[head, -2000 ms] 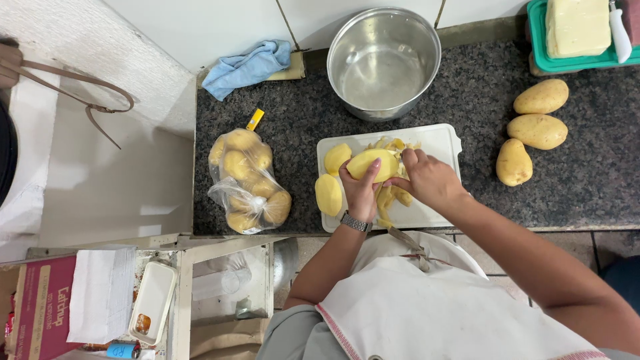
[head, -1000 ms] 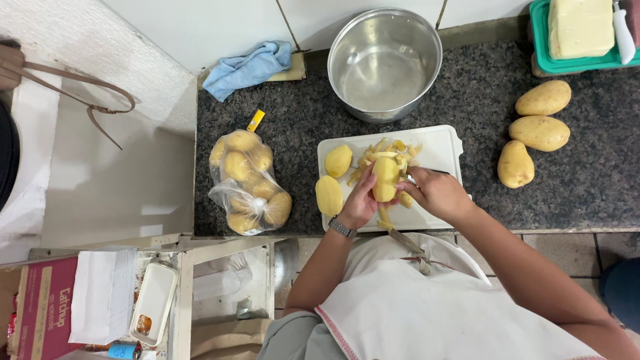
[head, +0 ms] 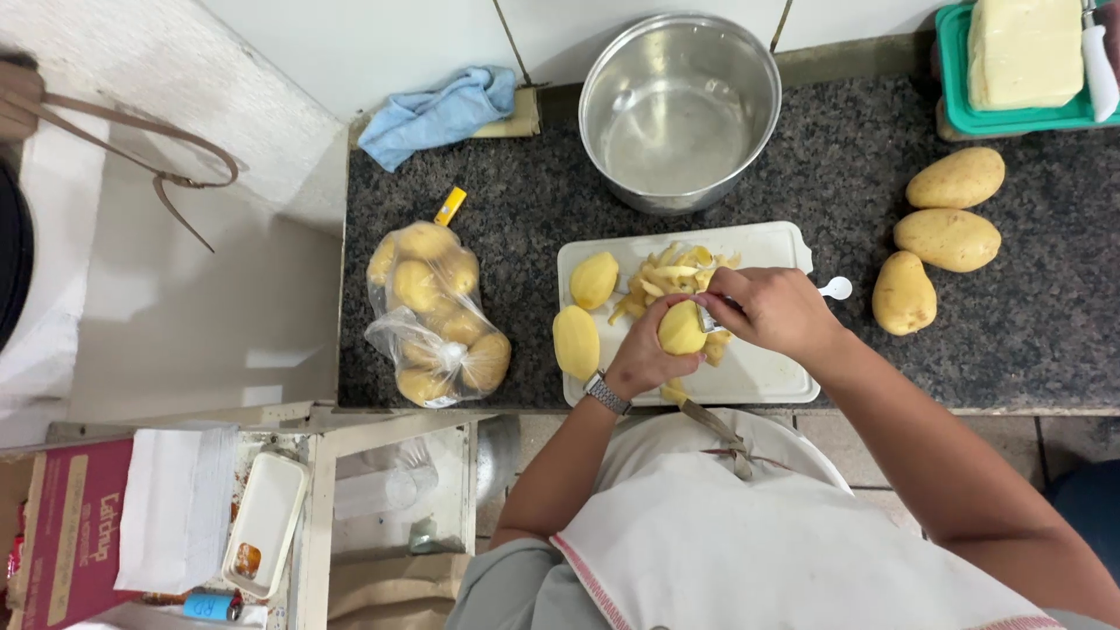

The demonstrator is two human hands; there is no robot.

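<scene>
My left hand (head: 652,352), with a metal watch at its wrist, holds a peeled yellow potato (head: 682,329) over the white cutting board (head: 761,374). My right hand (head: 766,311) grips a vegetable peeler (head: 707,317) against that potato; its white handle end shows beyond the hand. Potato peelings (head: 669,278) lie heaped on the board behind the hands. Two more peeled potatoes, one (head: 594,280) above the other (head: 576,342), rest at the board's left side. An empty steel pot (head: 681,114) stands behind the board.
A tied plastic bag of potatoes (head: 437,315) sits left on the granite counter. Several unpeeled potatoes (head: 948,239) lie right. Behind them are a green tray (head: 958,66) with a pale block and a white-handled knife (head: 1100,74). A blue cloth (head: 442,115) lies back left. An open drawer (head: 402,499) is below.
The held potato has been turned and tilted between my hands, and the peeler's handle end now shows to the right of my right hand. The pot and bag have stayed in place.
</scene>
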